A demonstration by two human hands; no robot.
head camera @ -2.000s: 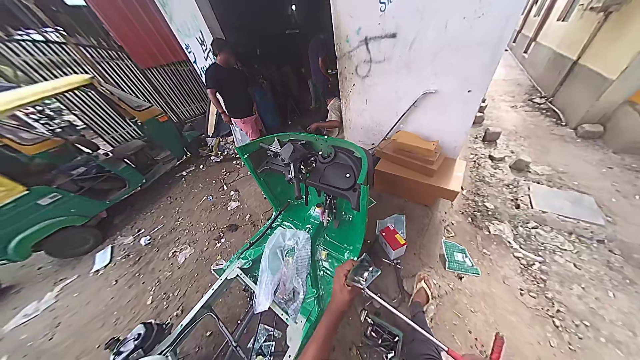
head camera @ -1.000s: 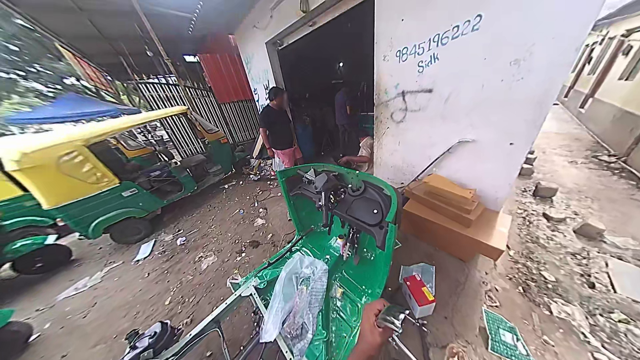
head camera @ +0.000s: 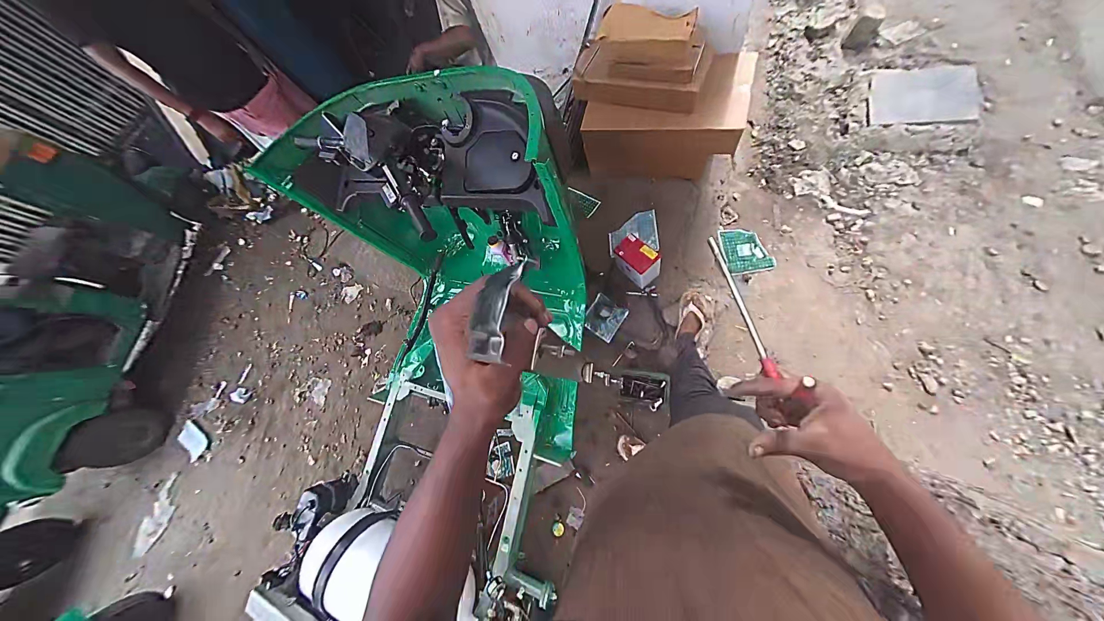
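Note:
My left hand (head camera: 487, 358) grips a curved metal bracket (head camera: 493, 315) above the floor of a green auto-rickshaw body (head camera: 556, 259). A bolt and a small metal part show just right of its fingers. My right hand (head camera: 811, 423) holds a long screwdriver by its red handle (head camera: 789, 384), its metal shaft (head camera: 736, 293) pointing up and away over the ground. Ahead of my left hand are the handlebar (head camera: 414, 211) and the black dashboard panel (head camera: 496, 159) inside the front shell. Below my left forearm, a white tank (head camera: 349, 552) with a black strap sits in the frame.
Cardboard boxes (head camera: 664, 121) are stacked by the wall. A red and white battery-like box (head camera: 638, 259) and an open tool container (head camera: 645, 388) lie on the ground near my foot. A person (head camera: 216, 69) stands at the upper left, beside another green vehicle (head camera: 69, 345). Rubble covers the right side.
The view has swung downward. My right hand and the screwdriver's red handle are in full sight now, while a second ago the hand was out of frame. The bracket remains in my left hand.

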